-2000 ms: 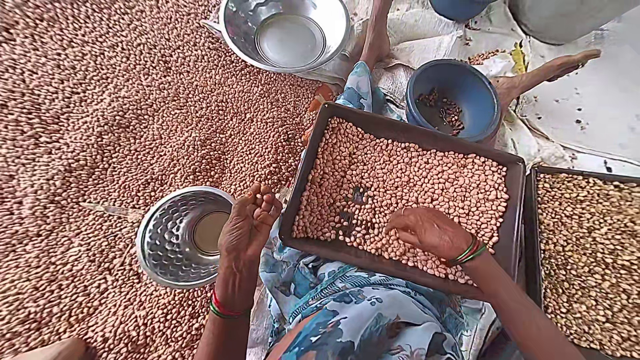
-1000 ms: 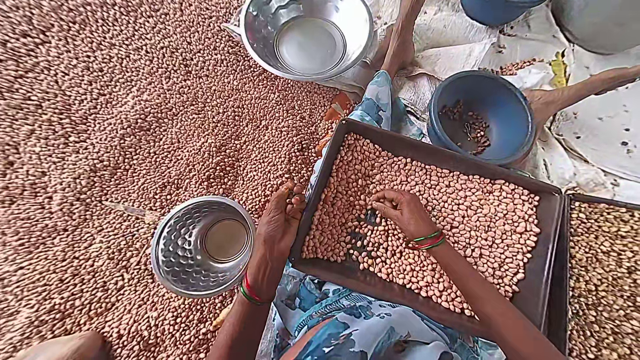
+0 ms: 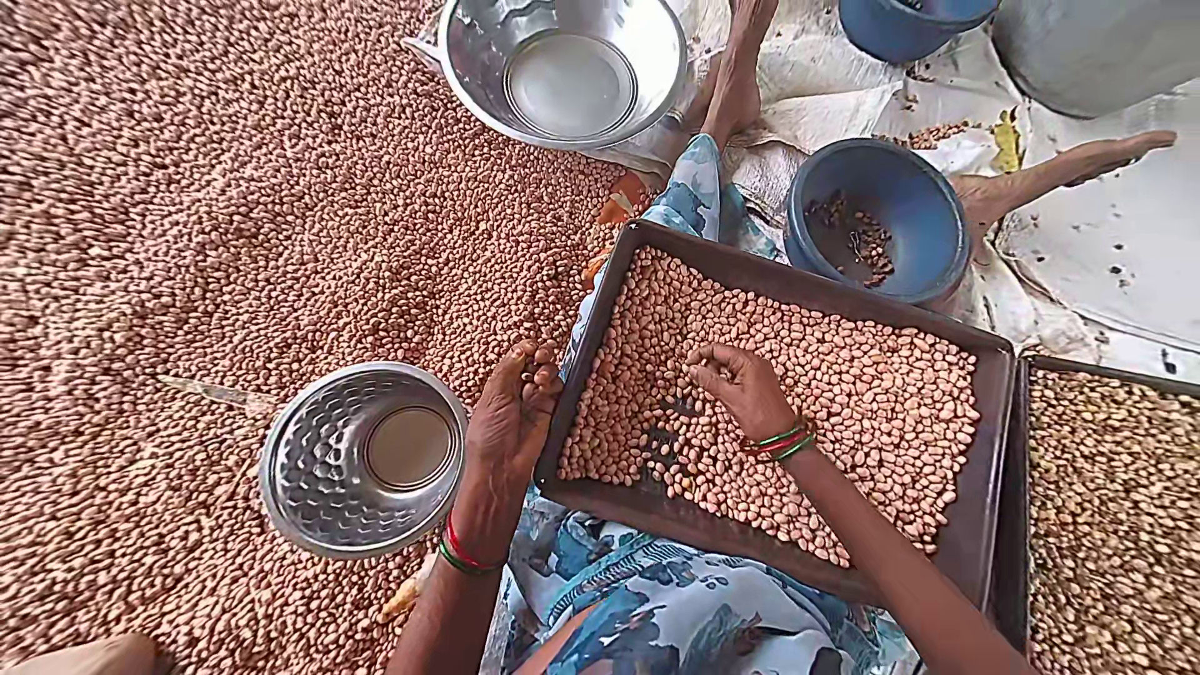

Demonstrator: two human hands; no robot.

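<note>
A dark rectangular tray (image 3: 966,525) of shelled peanuts (image 3: 844,375) lies over my lap, tilted in view. My right hand (image 3: 745,384) is above the peanuts left of the tray's middle, thumb and forefinger brought near each other; whether a nut is between them cannot be made out. Palm up, my left hand (image 3: 516,403) is at the tray's left rim with its fingers curled and small pieces at the fingertips. Dark bare spots of the tray floor show among the nuts below my right hand.
A hammered steel bowl (image 3: 309,459) rests on a wide spread of peanuts (image 3: 234,234) at left. Beyond are a larger steel basin (image 3: 487,84), a blue tub (image 3: 937,225) with some dark nuts, and another blue tub (image 3: 900,33). A second full tray (image 3: 1116,469) adjoins at right.
My right hand has moved from the lower middle of the tray toward its upper left part. My left hand stays near the left rim. The view has shifted somewhat.
</note>
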